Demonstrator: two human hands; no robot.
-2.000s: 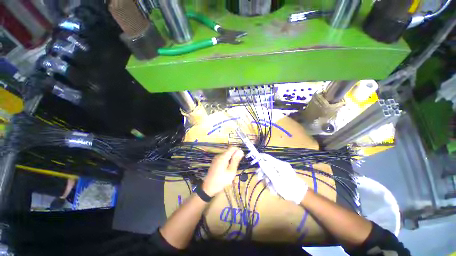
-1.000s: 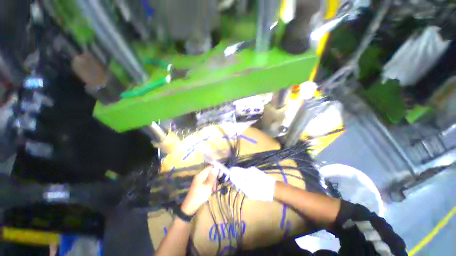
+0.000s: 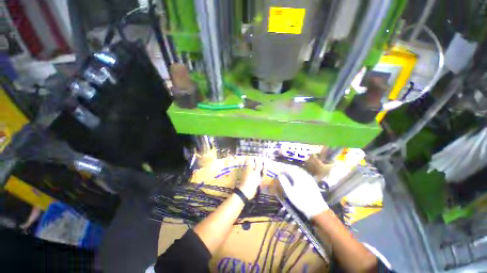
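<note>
My left hand, bare with a dark wristband, reaches forward over the cardboard disc to just before the mould. Its fingers point at the mould; whether they pinch a cable is too blurred to tell. My right hand, in a white glove, is closed on the upper end of a narrow metal strip. The strip slants down to the right, with thin black cables running from it over the disc. More black cables lie across the disc under my left forearm.
The green platen stands above my hands, with green-handled cutters and a small tool on it. Chrome rods flank the grey cylinder. Dark cable bundles hang left. Metal profiles stand right.
My left hand has moved forward, away from my right hand, towards the mould. The strip now slants down to the right beneath my gloved hand. The head view has shifted, showing more of the press.
</note>
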